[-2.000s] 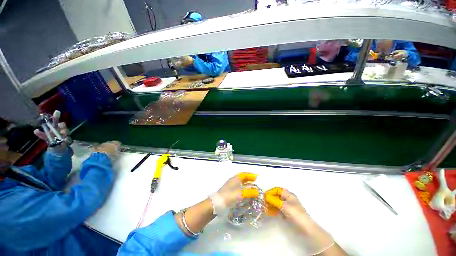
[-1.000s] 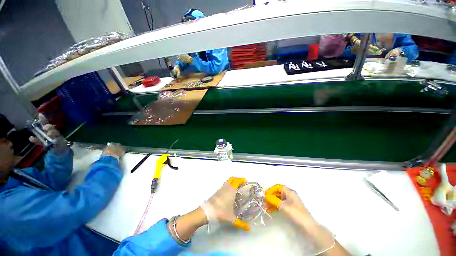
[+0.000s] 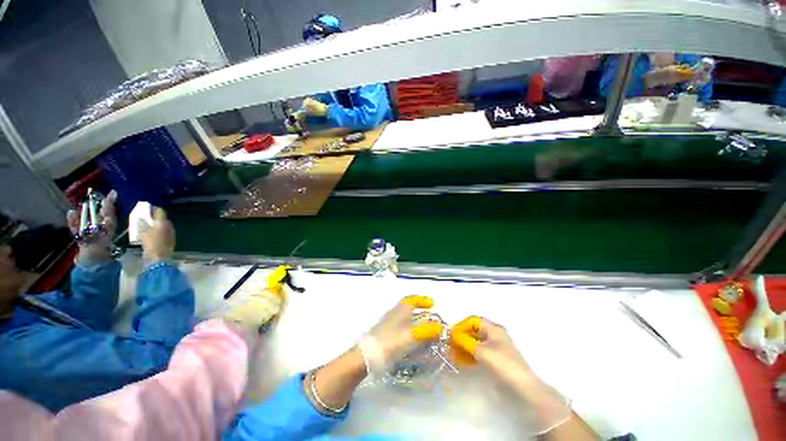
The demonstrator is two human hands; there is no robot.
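A clear, glossy round housing (image 3: 412, 363) is held over the white tabletop; its details are blurred. My left hand (image 3: 396, 334), with a whitish glove and orange finger cots, grips its upper left side. My right hand (image 3: 484, 344), also with orange cots, pinches at its right edge, fingertips closed together. Thin light strands or a strip show at the housing's right side, near my right fingertips. What exactly the right fingertips pinch cannot be told.
A small bottle (image 3: 381, 257) stands at the table's back edge. Tweezers (image 3: 651, 329) lie right, beside the red tray (image 3: 720, 344) with a white wrapped part (image 3: 764, 327). A pink-sleeved arm (image 3: 185, 379) reaches over a yellow-handled tool (image 3: 278, 277) at left. A blue-sleeved neighbour sits behind it.
The pink-sleeved arm has come in from the left onto the yellow-handled tool. My left fingers have moved from around the housing to its top. The neighbour's hand has risen with a white piece.
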